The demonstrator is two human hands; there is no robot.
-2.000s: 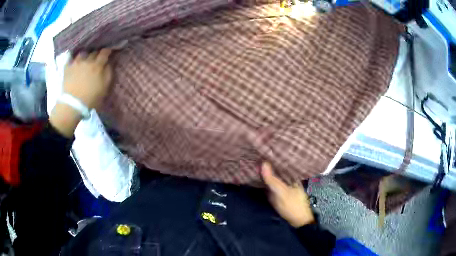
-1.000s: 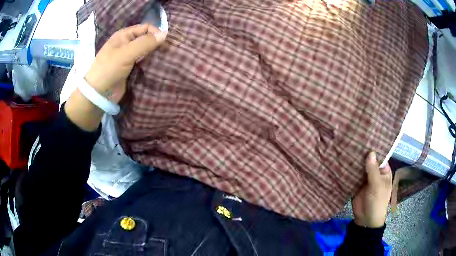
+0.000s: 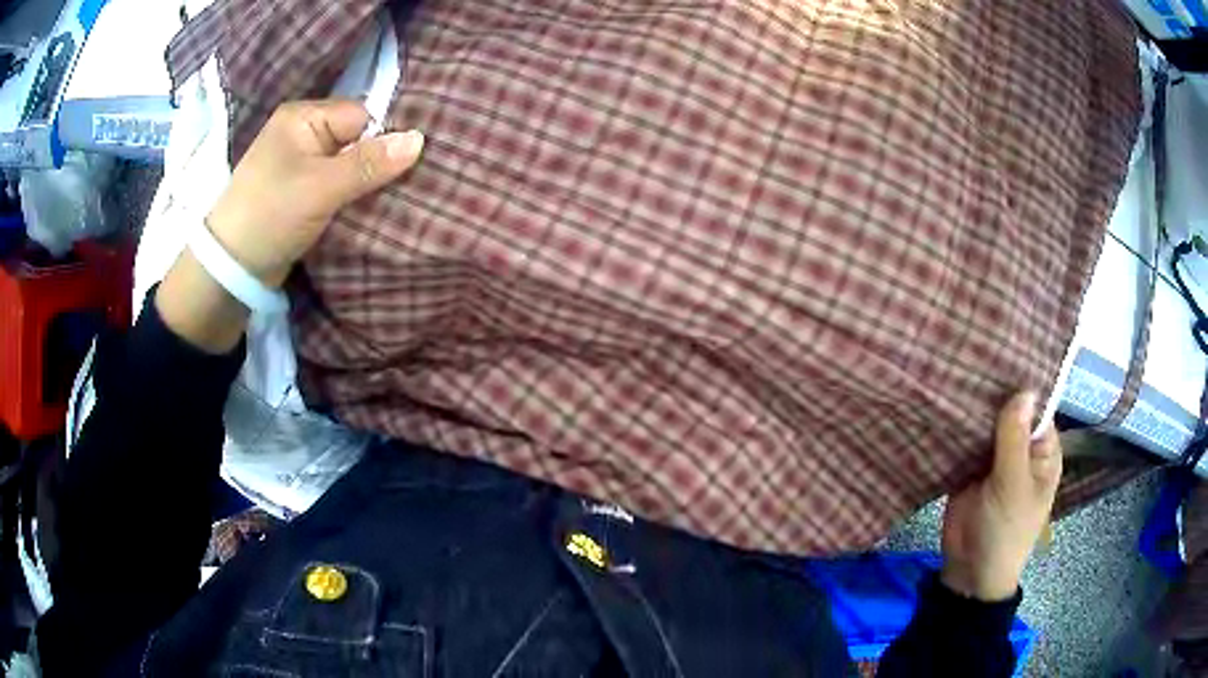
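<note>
The red-brown and cream plaid garment piece covers most of the table and hangs over its front edge, with soft folds low down. White lining shows at an opening at the upper left. My left hand pinches the cloth edge at that opening between thumb and fingers. My right hand grips the right edge of the plaid piece near the table's front edge, thumb on top. A bright light falls on the cloth at the top, and the needle area is not visible.
A ruler tape runs along the front table edge. A narrow plaid strip hangs over that edge, with black cord beside it. A red stool stands at left, a blue crate below. White material hangs at lower left.
My left hand first went from the left edge to the opening, then slightly down and left. My right hand moved right to the cloth's right edge. The cloth now lies smoother across its upper part.
</note>
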